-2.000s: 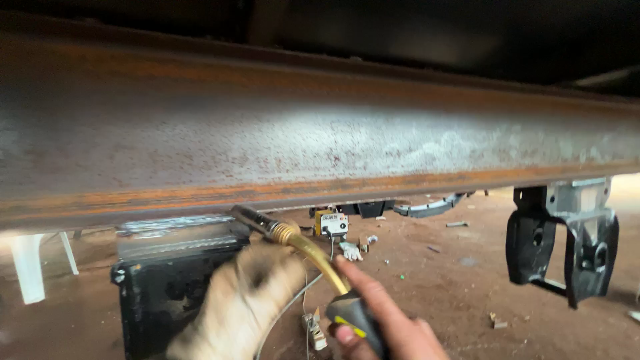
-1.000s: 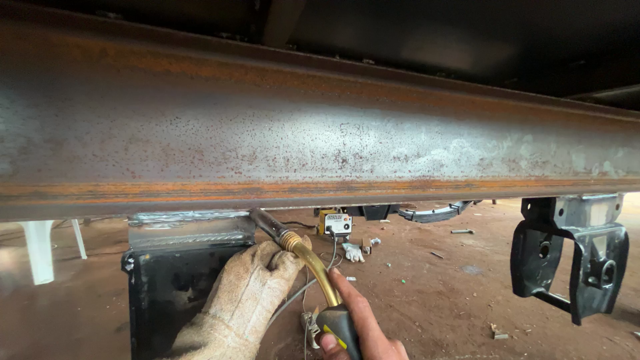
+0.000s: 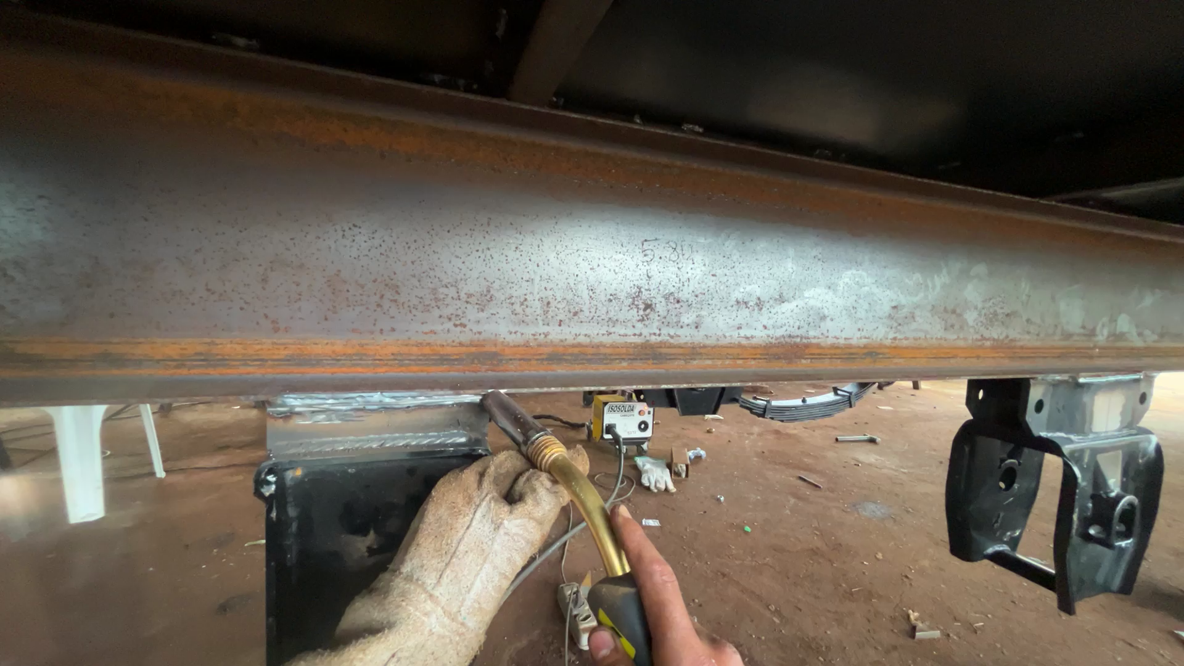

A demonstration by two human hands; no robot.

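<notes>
My left hand (image 3: 462,546), in a pale leather work glove, has its fingers at the neck of a MIG welding torch (image 3: 583,495), just below the ribbed collar. My bare right hand (image 3: 661,601) grips the torch's dark handle, index finger laid along the brass neck. The torch nozzle points up and left, its tip at the lower edge of a rusty steel beam (image 3: 555,268), by the right end of a welded plate (image 3: 379,430). That plate joins a black steel bracket (image 3: 324,546) to the beam. No arc shows.
Black spring hanger (image 3: 1101,499) hangs from the beam at right. On the dirt floor behind are a welding machine (image 3: 629,419), a cable (image 3: 555,546), a glove (image 3: 656,474) and a leaf spring (image 3: 805,405). White chair legs (image 3: 79,462) stand at left.
My gloved left hand, blurred beside the torch neck two seconds ago, has come to rest against it. The torch has stayed near the beam's lower edge.
</notes>
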